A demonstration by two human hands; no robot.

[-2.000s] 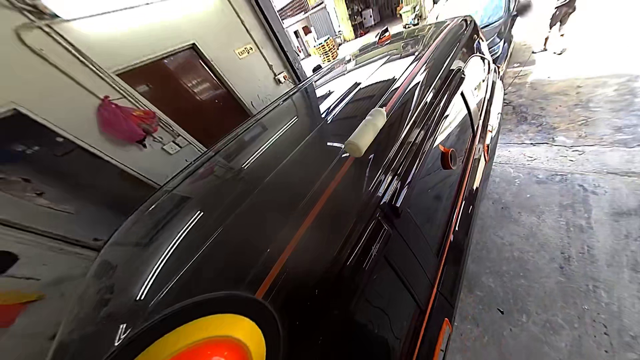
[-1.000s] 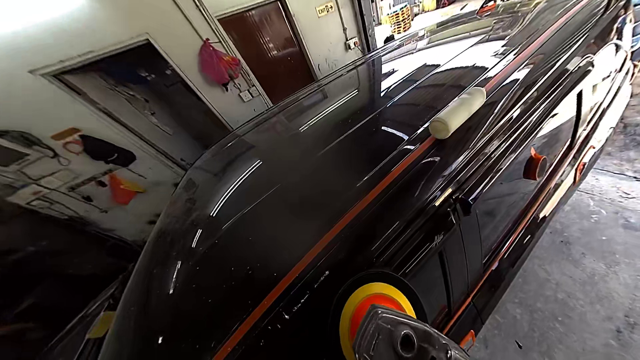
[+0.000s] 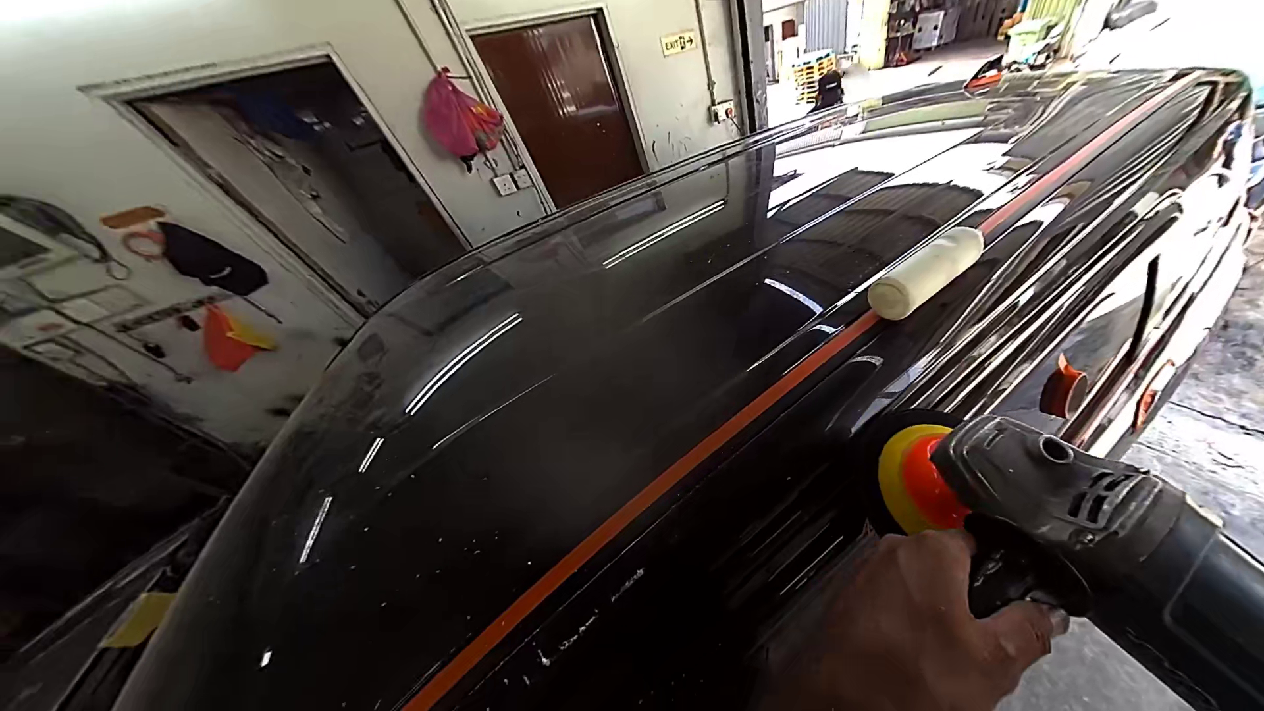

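My left hand point(image 3: 913, 617) is at the lower right, its fingers around the black front handle of a rotary polisher point(image 3: 1071, 484). The tool's yellow and orange pad point(image 3: 913, 474) stands on edge against the side of the black car roof point(image 3: 592, 395). Orange masking tape point(image 3: 671, 474) runs lengthwise along the roof edge. On the tape lies a pale plastic bottle point(image 3: 926, 275) on its side. The polisher's body runs out of the frame at the lower right; my right hand is out of view.
Beyond the roof is a wall with a brown door point(image 3: 558, 104), an open doorway point(image 3: 296, 168) and a hanging pink bag point(image 3: 459, 117). Orange tape flaps point(image 3: 1064, 388) stick out from the car's side. Concrete floor point(image 3: 1220, 395) shows at the right.
The view has swung round. The polisher has come further into view at the lower right, and my left hand now shows on it. The bottle still lies on the roof.
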